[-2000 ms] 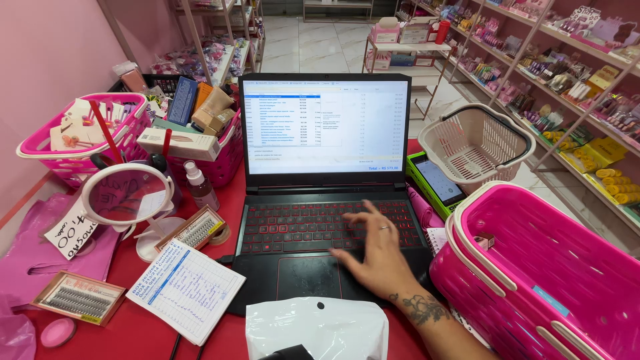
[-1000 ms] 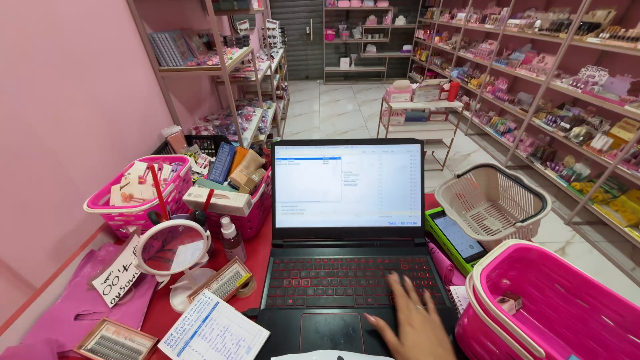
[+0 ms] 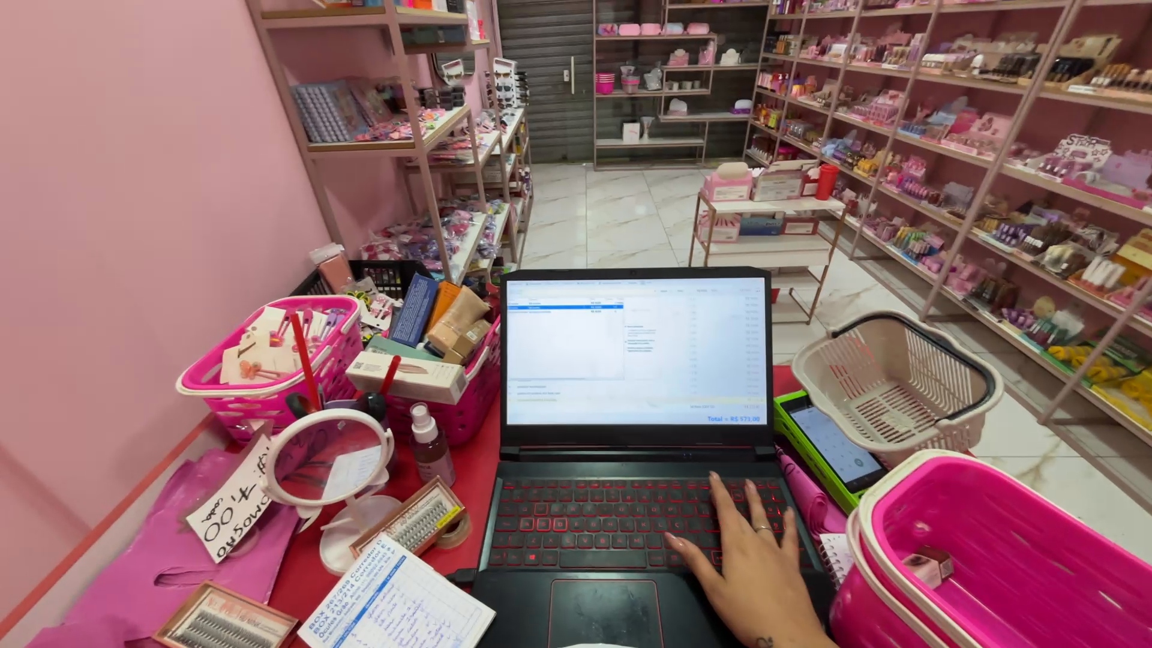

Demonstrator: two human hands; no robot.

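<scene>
My right hand rests palm down over the right side of the laptop's backlit keyboard, fingers spread, a ring on one finger. It holds nothing. The black laptop's screen is lit and shows a list window over a table. My left hand is out of view. Left of the laptop lie a handwritten notepad, boxes of false lashes and a round white mirror. A phone in a green tray is to the right, beside a pink basket.
Pink baskets of goods, a spray bottle and a pink plastic bag crowd the left side. An empty beige basket stands at the right. Beyond the table are stocked shelves and a small rack.
The view has tilted up. My right hand has shifted over the keyboard, its fingers now more spread. A smaller list window has replaced the longer list on the screen, and its highlighted row has since moved down.
</scene>
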